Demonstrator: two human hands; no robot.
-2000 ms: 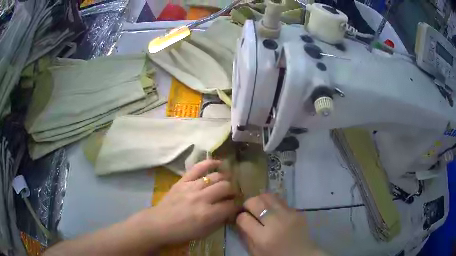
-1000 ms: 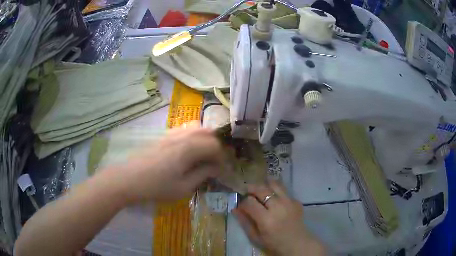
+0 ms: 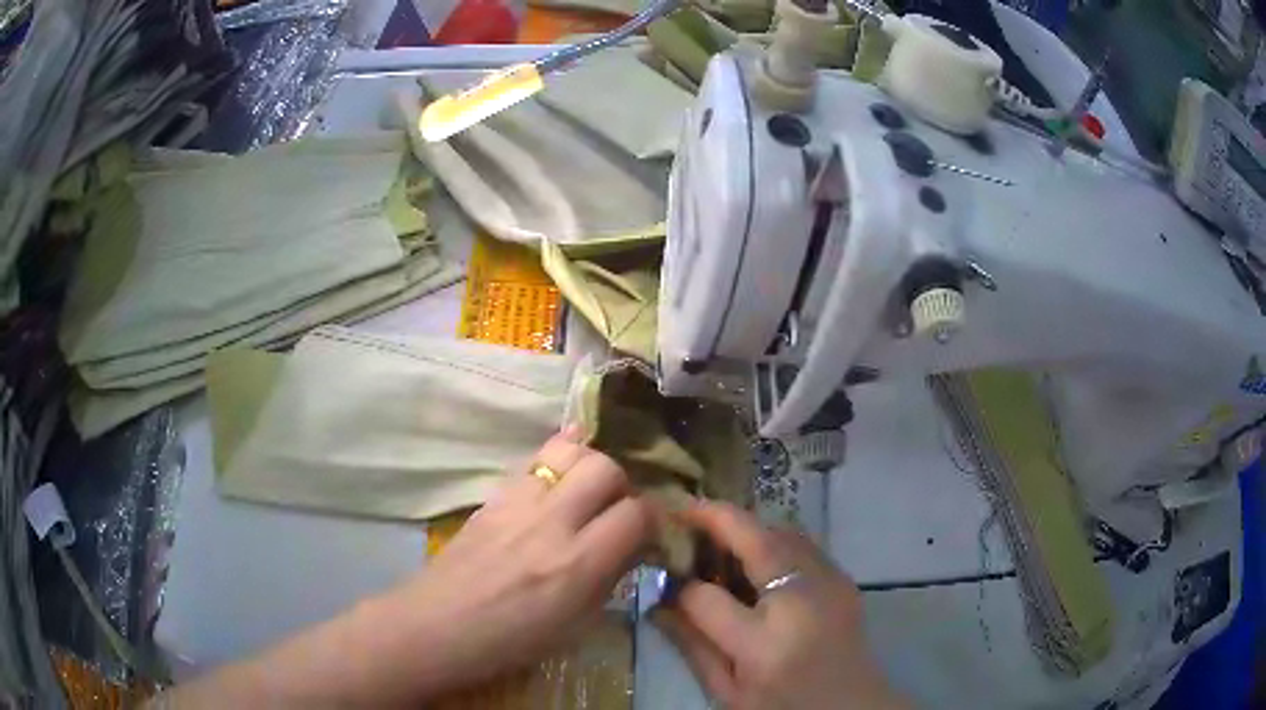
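A pale grey-green panel with an olive end lies flat left of the sewing machine. Its right end meets a folded olive strip in front of the needle area. My left hand pinches the panel's right end and the olive cloth; a ring shows on one finger. My right hand holds the olive cloth between thumb and fingers, close beside my left fingertips. The needle and presser foot are hidden behind the machine head and cloth.
A stack of panels lies at the left. Sewn pieces crumple behind the needle under the lamp. A bundle of olive strips lies under the machine arm. A control panel stands at the far right. Grey-green pieces hang far left.
My left hand, blurred over the panel a second ago, is now back near my right hand at the cloth. The panel lies visible again, and more olive cloth shows folded behind the needle.
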